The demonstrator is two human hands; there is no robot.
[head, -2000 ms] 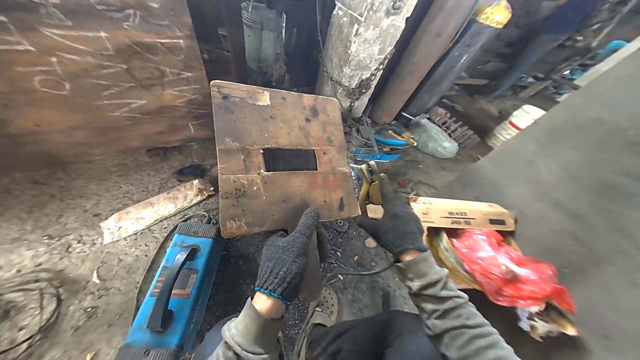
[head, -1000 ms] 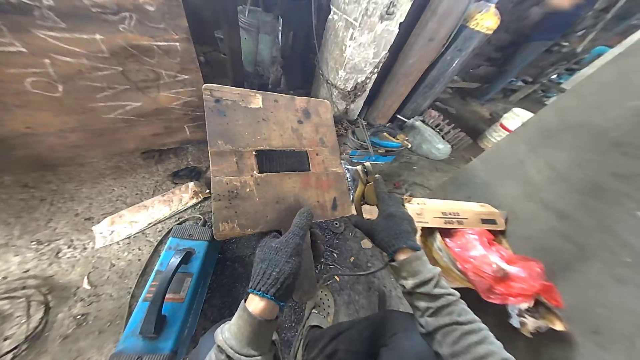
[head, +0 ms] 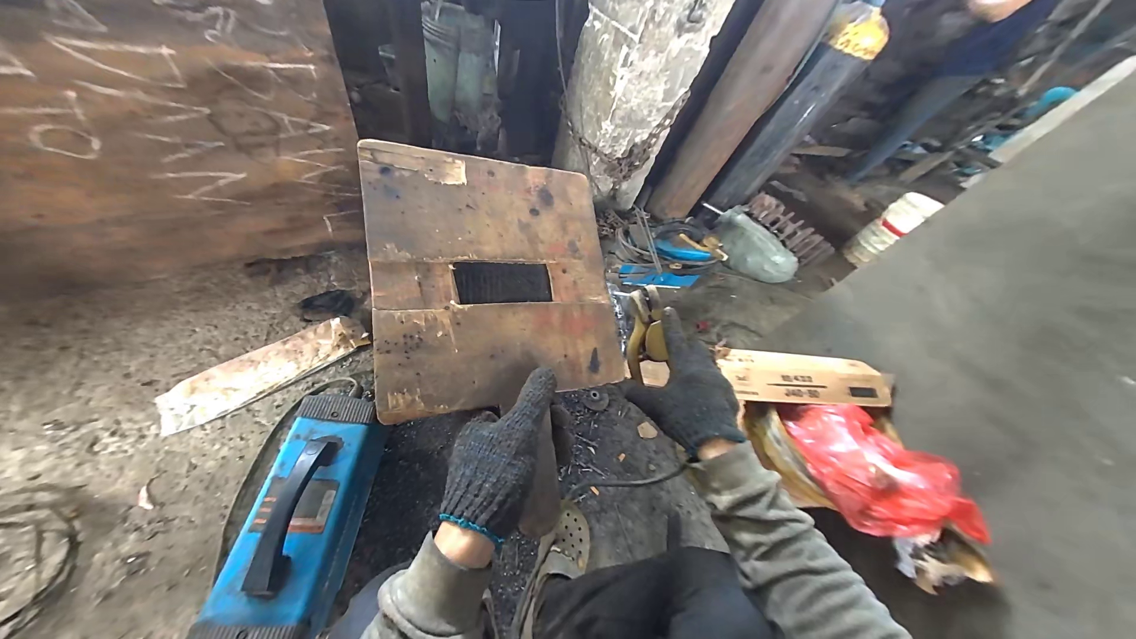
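My left hand (head: 499, 457), in a dark knit glove, is closed around the handle of a worn brown welding hand shield (head: 488, 355), its thumb against the lower edge. A dark rectangular window (head: 502, 283) is set in the shield, which stands upright before me and hides what lies behind it. My right hand (head: 688, 390), also gloved, grips a brass-coloured welding electrode holder (head: 648, 335) just right of the shield. A cable (head: 635, 483) runs below that hand. Whether an electrode sits in the holder cannot be told.
A blue welding machine (head: 297, 515) with a black handle stands at left near a flat metal strip (head: 257, 373). At right lie an open cardboard box (head: 803, 377) and red plastic (head: 887, 470). A chalk-marked rusty plate (head: 177, 133), a gas cylinder (head: 790, 115) and a person (head: 994, 44) are farther back.
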